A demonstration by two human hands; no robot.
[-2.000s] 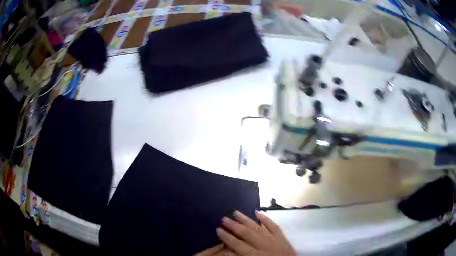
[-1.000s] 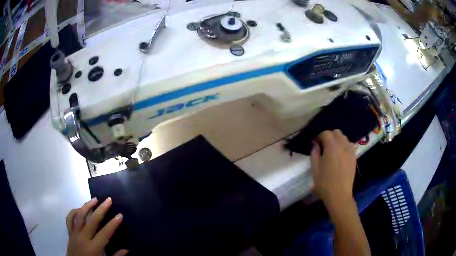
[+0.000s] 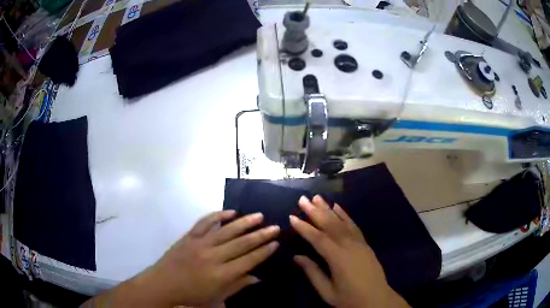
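Note:
A dark cut panel (image 3: 398, 222) lies flat on the machine table in front of the needle area. Its far edge is at the presser foot and needle (image 3: 289, 171), which are small and partly hidden under the head of the white lockstitch machine (image 3: 386, 90). My left hand (image 3: 223, 255) lies flat on the panel's left part, fingers spread. My right hand (image 3: 338, 249) lies flat on its middle, fingers apart, just below the foot. Both hands press on the cloth without gripping it. The panel's near edge is cut off by the picture.
A dark panel pile (image 3: 55, 192) lies at the left edge. A folded stack of cut pieces (image 3: 184, 45) is at the back. Small dark pieces lie at back left (image 3: 59, 60) and at right (image 3: 506, 203). A blue plastic basket (image 3: 521, 292) shows lower right.
The view has swung back left from the machine's right end. My right hand has left the dark bundle at right and now lies on the panel, whose far edge is at the foot.

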